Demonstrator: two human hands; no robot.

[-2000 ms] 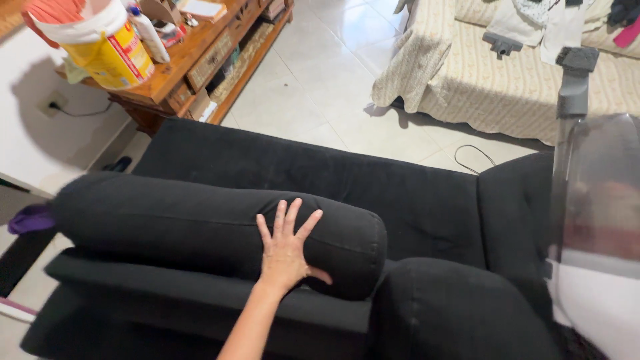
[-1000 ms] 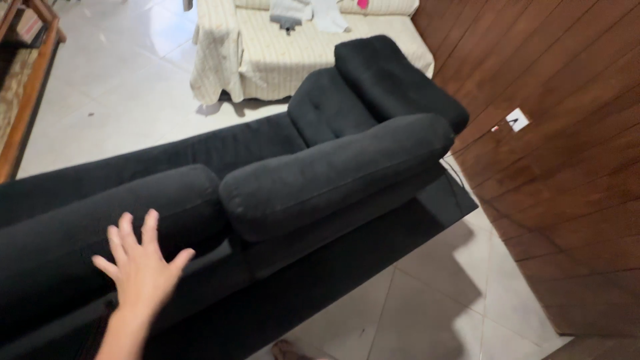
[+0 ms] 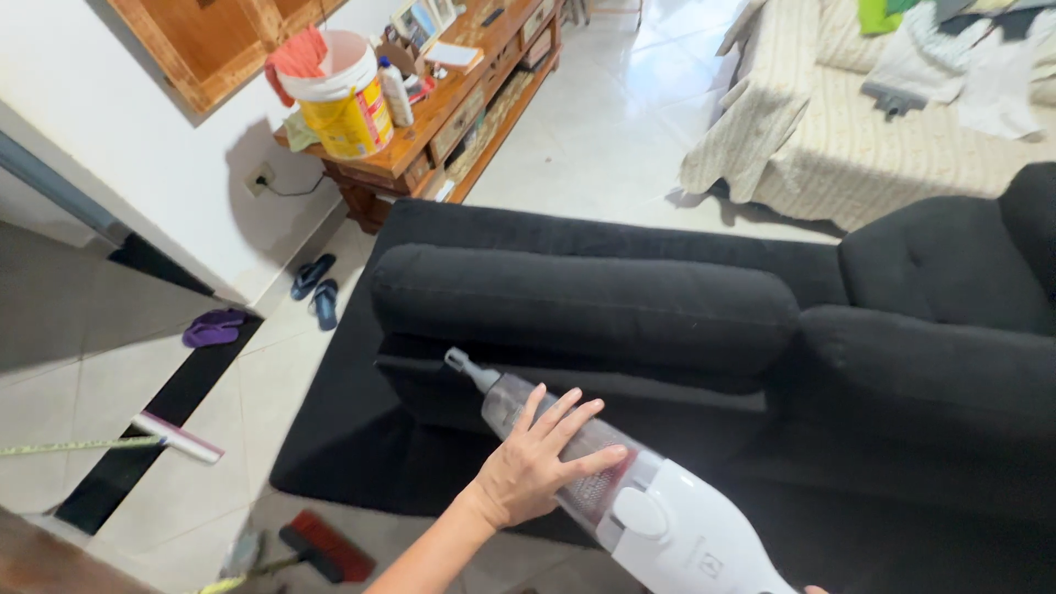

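A white handheld vacuum cleaner [image 3: 689, 528] with a clear dust container [image 3: 577, 462] and a narrow grey nozzle [image 3: 470, 369] slants across the lower middle. My left hand [image 3: 536, 470] lies around the clear container, its fingers spread over the top and its thumb on the near side. The nozzle tip is over the back of a black fabric sofa [image 3: 330, 445], just below a long rounded back cushion [image 3: 577, 305]. Of my right hand [image 3: 815, 590] only a small bit of finger shows at the bottom edge, beside the vacuum's rear end; its grip is hidden.
A wooden cabinet [image 3: 454, 87] at upper left bears a yellow and white bucket [image 3: 342, 107]. Blue flip-flops [image 3: 318, 285], purple flip-flops [image 3: 213, 327], a squeegee [image 3: 177, 437] and a red-bristled broom [image 3: 330, 549] lie on the floor. A cloth-covered sofa [image 3: 858, 140] stands at upper right.
The vacuum cleaner, upright at the right two seconds ago, now slants across the lower middle. My left hand has gone from the black cushion to the vacuum's container. The view has swung widely.
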